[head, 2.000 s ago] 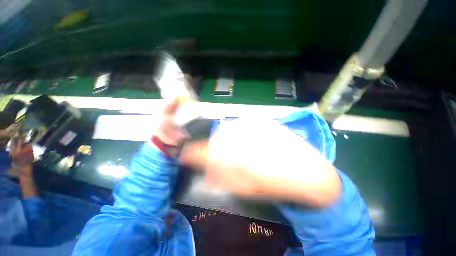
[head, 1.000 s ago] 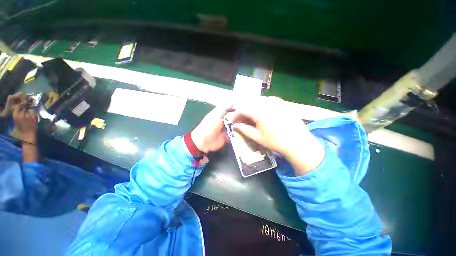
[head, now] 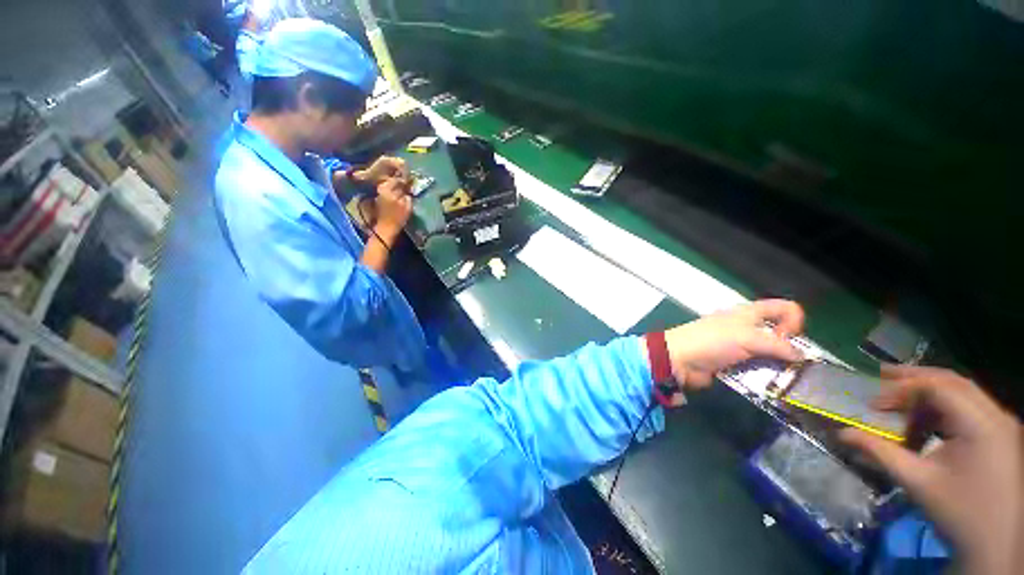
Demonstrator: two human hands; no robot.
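Note:
An open phone assembly (head: pixel 837 399), with a silver-grey battery and a yellow edge, is held between both hands above the bench at the right. My left hand (head: pixel 736 343), with a dark red wrist strap and a thin cord, grips its left end. My right hand (head: pixel 954 432) holds its right end and is cut off by the picture's right side. A blue parts tray (head: pixel 811 485) with pale bits lies below the phone, partly hidden by my right hand.
A white paper sheet (head: pixel 590 279) lies on the dark green bench (head: pixel 696 472). Behind the white strip, phones lie on the green belt (head: pixel 657 213). A person in blue works at a black fixture (head: pixel 477 202) at the left. Shelves with boxes (head: pixel 67 393) stand far left.
The view has swung left, showing the neighbour and aisle. The phone has turned from upright to nearly sideways, still in both hands. The blue tray now shows.

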